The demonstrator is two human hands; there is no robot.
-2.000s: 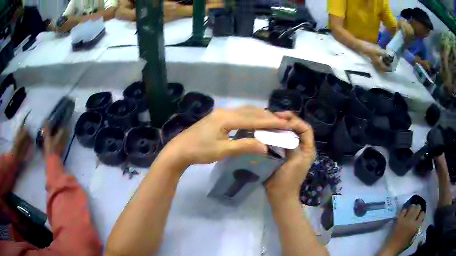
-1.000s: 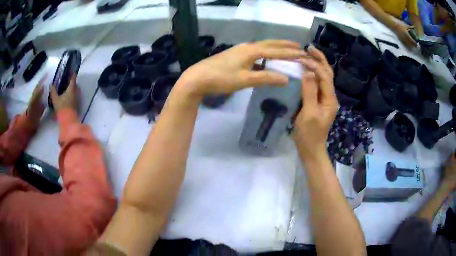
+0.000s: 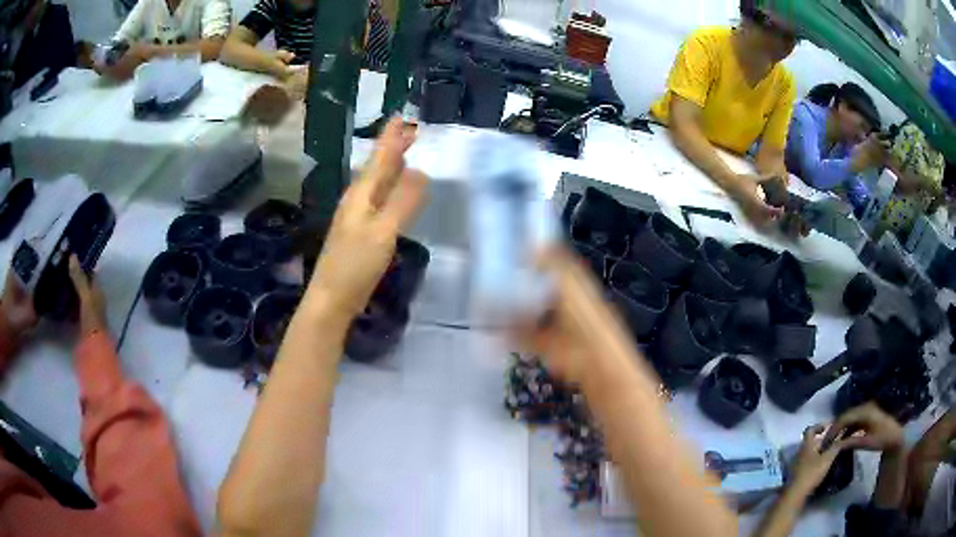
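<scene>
A tall retail carton [image 3: 507, 226] with a dark device picture on its front is raised upright over the middle of the bench, blurred by motion. My right hand [image 3: 550, 315] grips its lower right side and is also blurred. My left hand [image 3: 372, 226] is to the left of the carton, apart from it, raised and empty, with the fingers held up close to the green post. The carton's top flaps are too blurred to tell.
Black plastic housings [image 3: 220, 323] stand at left and are stacked [image 3: 687, 325] at right. Small dark pieces [image 3: 577, 451] lie near my right forearm. Another carton [image 3: 746, 472] lies at lower right by a neighbour's hands. A green post [image 3: 333, 105] rises ahead. A neighbour's red sleeve [image 3: 136, 430] is at left.
My left hand has come off the carton top and moved left. My right hand has carried the carton forward and left. The view has tilted up, showing more people opposite.
</scene>
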